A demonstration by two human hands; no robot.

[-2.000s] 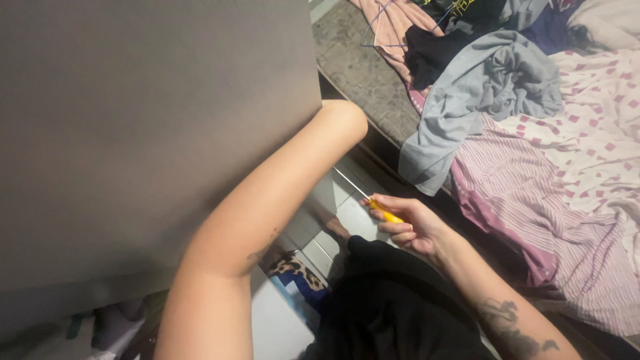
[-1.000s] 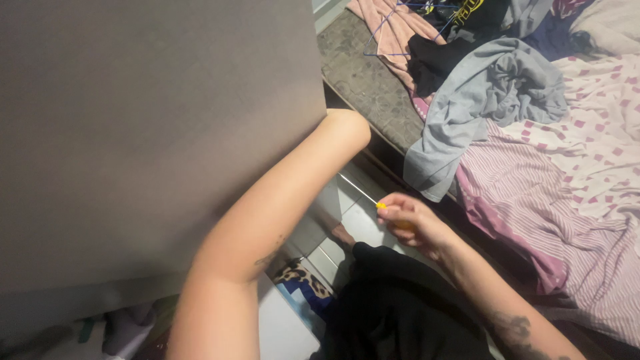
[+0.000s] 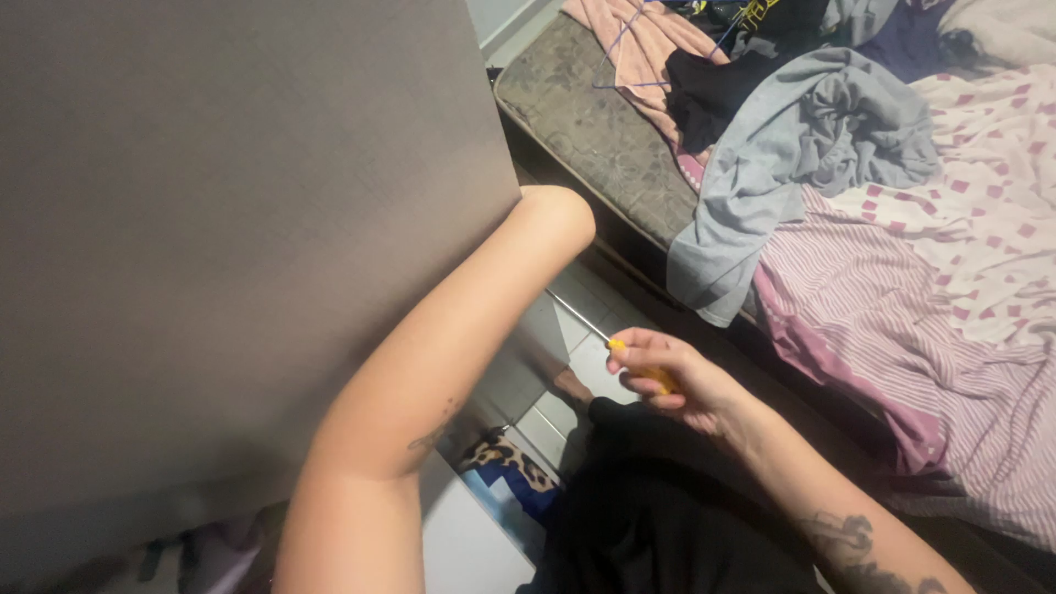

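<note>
My right hand (image 3: 672, 375) is closed around the yellow handle of a screwdriver (image 3: 580, 316). Its thin metal shaft points up and to the left, and its tip is hidden behind my left forearm. My left arm reaches up along a large grey panel (image 3: 247, 206) and bends at the wrist over the panel's edge. The fingers of my left hand (image 3: 561, 216) are out of sight behind that edge, so what they touch cannot be told.
A bare patterned mattress (image 3: 594, 140) stands at the upper right, with a grey-blue garment (image 3: 742, 198), a pink striped sheet (image 3: 858, 330) and a hanger on it. Below are white floor tiles (image 3: 594, 371), my foot (image 3: 572, 384) and a drawer-like compartment holding folded cloth (image 3: 516, 478).
My right hand has shifted its fingers on the yellow handle, which showed more fully two seconds ago. My left arm stays over the panel's edge.
</note>
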